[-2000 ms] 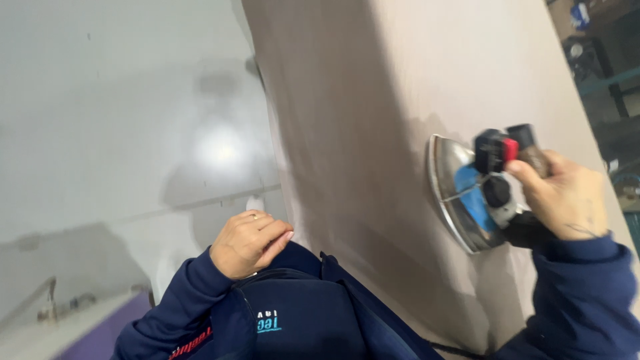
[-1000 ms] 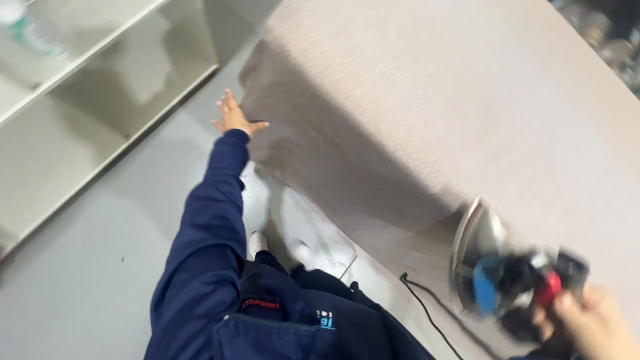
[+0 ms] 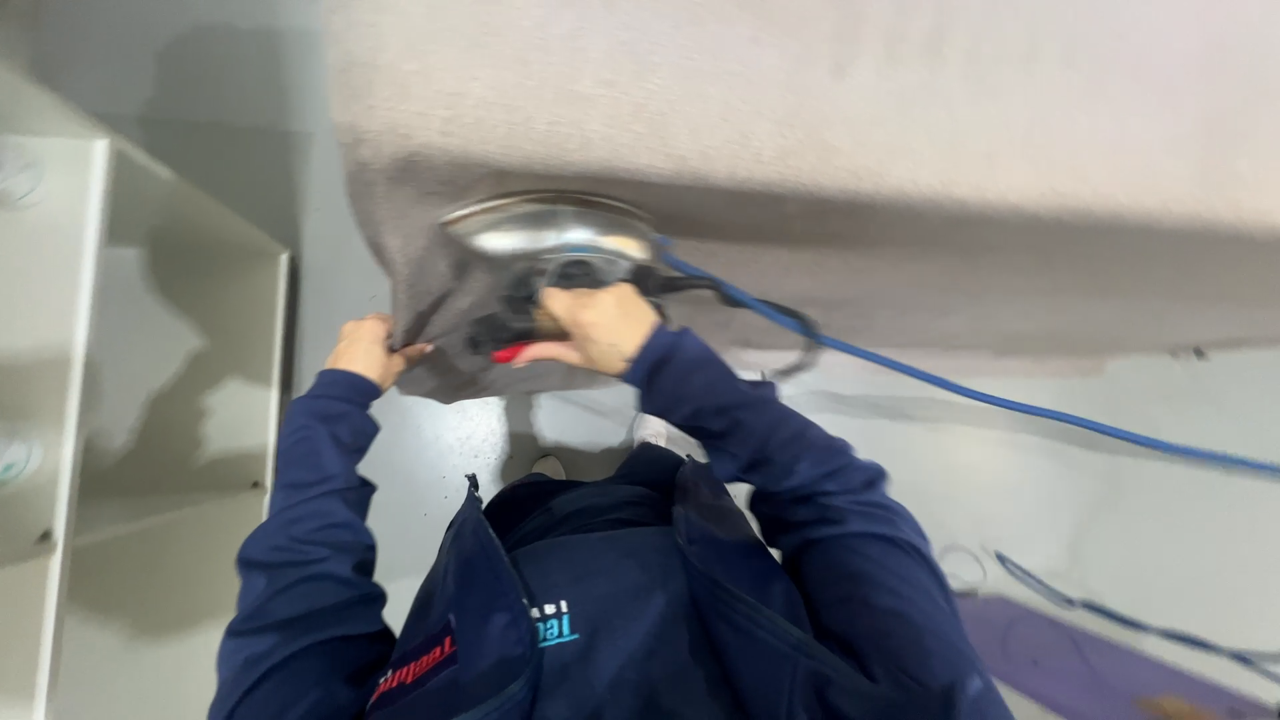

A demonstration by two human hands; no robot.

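A beige cloth [image 3: 800, 110] covers a large surface, and its darker side hangs down toward me. My left hand [image 3: 372, 350] pinches the hanging edge near the left corner, with thumb and fingers on the fabric. My right hand [image 3: 598, 325] grips the handle of a steam iron [image 3: 555, 230], which lies against the hanging side of the cloth just right of my left hand. The iron's metal soleplate faces away from me; motion blurs its body. A red part shows by my right thumb. A blue hose [image 3: 930, 380] and a black cord run rightward from the iron.
White open shelving [image 3: 275, 370] stands on the left, close to my left arm. The blue hose crosses above the grey floor [image 3: 900, 480] on the right. A purple panel [image 3: 1080, 660] and another cord [image 3: 1120, 615] are at the lower right.
My left hand, spread by the cloth's corner a second ago, now holds the fabric edge. My right hand has brought the iron from the far right to the hanging side beside it. The view has turned.
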